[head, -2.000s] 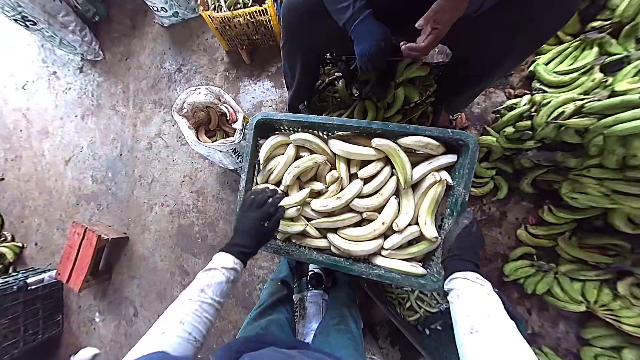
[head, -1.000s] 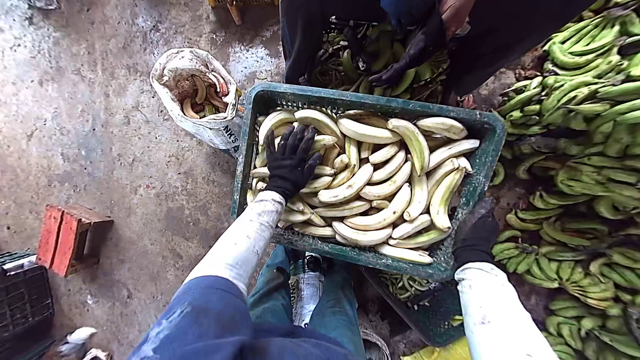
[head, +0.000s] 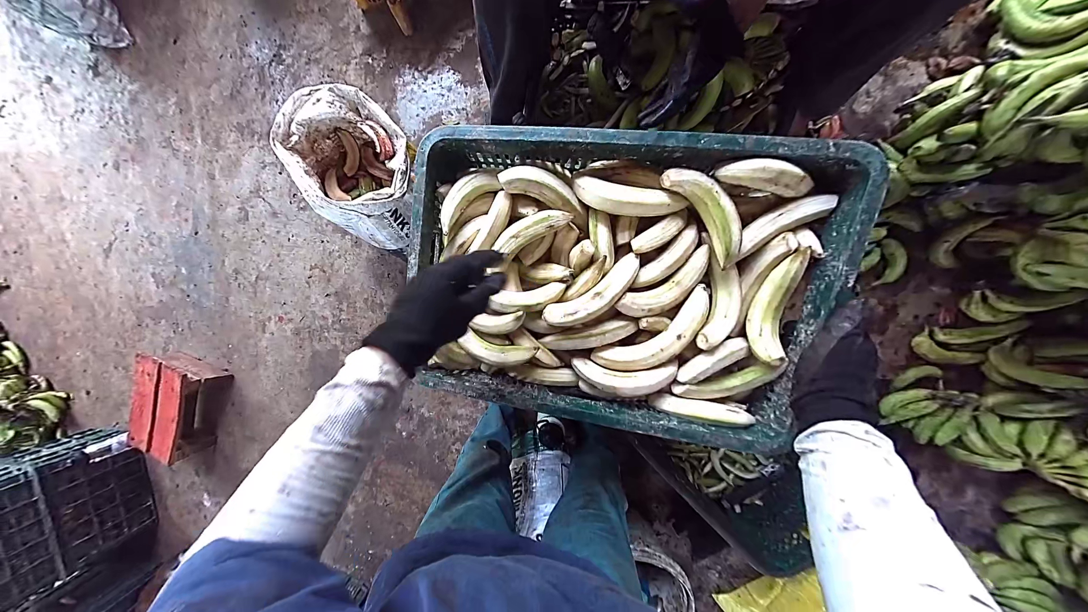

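A green plastic crate (head: 646, 140) full of peeled green bananas or plantains (head: 671, 340) lies across the middle of the view. My left hand (head: 442, 310), in a black glove, is over the crate's left side, its fingertips at the fruit; whether it touches any is unclear. On the right, my right hand (head: 837, 365), also gloved, grips the crate's right wall near the lower corner, with part of the fingers hard to make out.
An open white sack (head: 340, 204) holding peels stands left of the crate. Unpeeled green bunches (head: 1011, 340) cover the floor at right. A red wooden box (head: 178, 404) and a black crate (head: 68, 510) lie at lower left. Another person's legs (head: 510, 59) are beyond the crate.
My left hand has moved from on top of the fruit toward the crate's left edge. Two seconds ago it was at that left edge too. My right hand stays at the right wall.
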